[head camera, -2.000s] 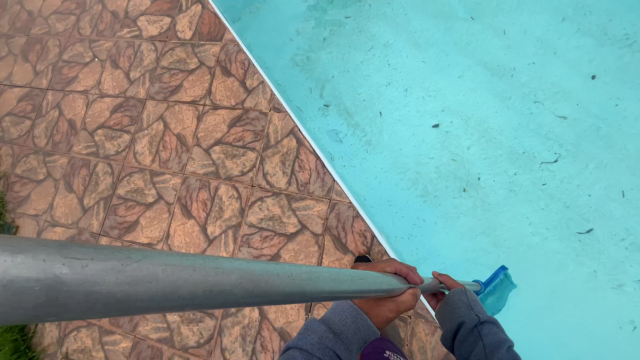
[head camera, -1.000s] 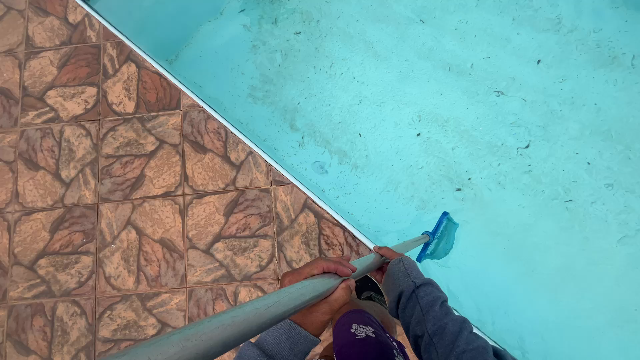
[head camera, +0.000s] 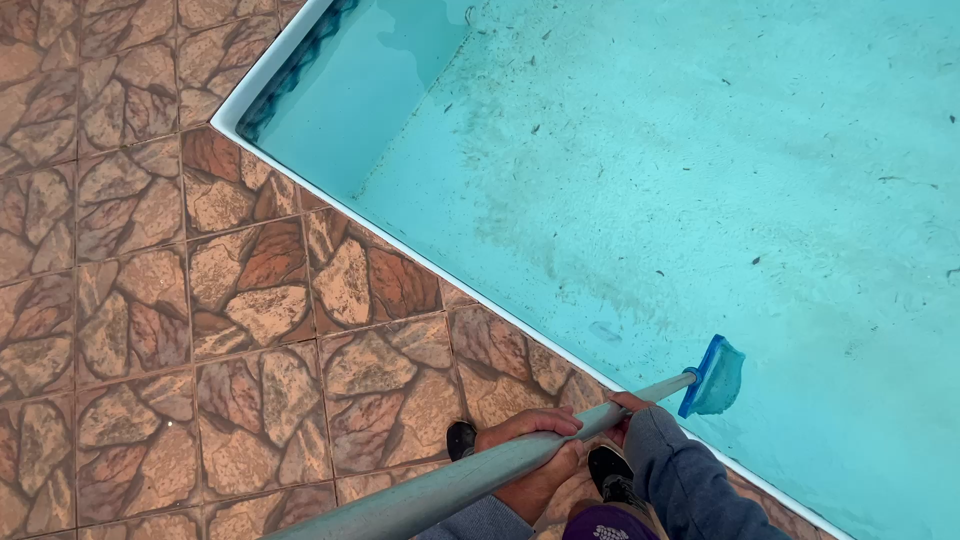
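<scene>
A long grey metal pole (head camera: 450, 484) runs from the bottom edge of the head view up to the right, over the pool's edge. My left hand (head camera: 532, 457) is wrapped around it, thumb side and fingers on either side of the pole. Farther along, my right hand (head camera: 626, 416) also grips the pole, partly hidden by its grey-blue sleeve. At the pole's far end is a pool skimmer net (head camera: 720, 379) with a blue frame, over the water near the edge; whether it touches the water I cannot tell.
The pool's white rim (head camera: 420, 259) crosses diagonally and meets a corner at upper left. Dark leaf bits (head camera: 756, 260) lie scattered in the pool water (head camera: 675, 187). Stone-patterned tiles (head camera: 255, 397) cover the deck, where my dark shoes (head camera: 609, 465) stand beside the rim.
The view has shifted strongly, bringing the pool's corner into sight. The pole points more steeply up the view than two seconds ago, with both hands still around it.
</scene>
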